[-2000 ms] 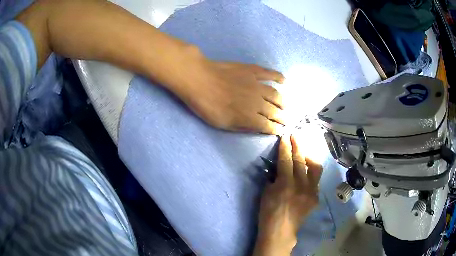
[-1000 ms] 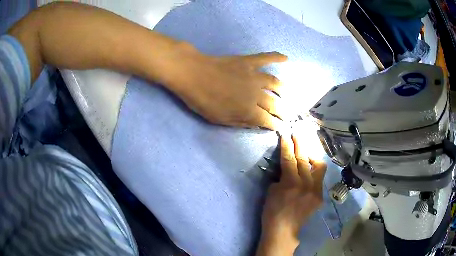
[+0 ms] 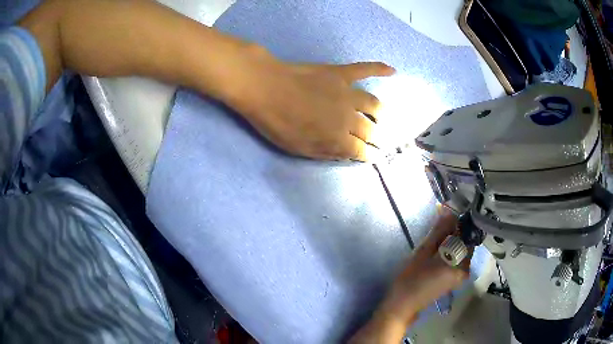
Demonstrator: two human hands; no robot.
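Observation:
A large light-blue shirt panel [image 3: 262,235] lies flat on the white machine table. My left hand [image 3: 306,111] rests palm down on it, fingers pointing at the needle area; one finger is spread, and the fingertips fade into lamp glare. A thin dark straight line, likely the slit [image 3: 393,205], runs from near those fingertips towards my right hand. My right hand [image 3: 427,275] is blurred, low beside the machine head, its fingers partly hidden behind the tension knobs; whether it holds anything cannot be told. The presser foot and needle are lost in glare.
The sewing machine [image 3: 517,144] stands at the right, its arm running down to the lower right. A phone [image 3: 494,47] lies at the upper right beside dark green cloth [image 3: 541,13]. The table's rounded edge [image 3: 117,131] is at the left. A small red item [image 3: 225,334] shows at the bottom.
My right hand has moved from beside the needle down and right, uncovering the dark line. The dark tool near its palm no longer shows. My left hand has shifted slightly up and stays flat.

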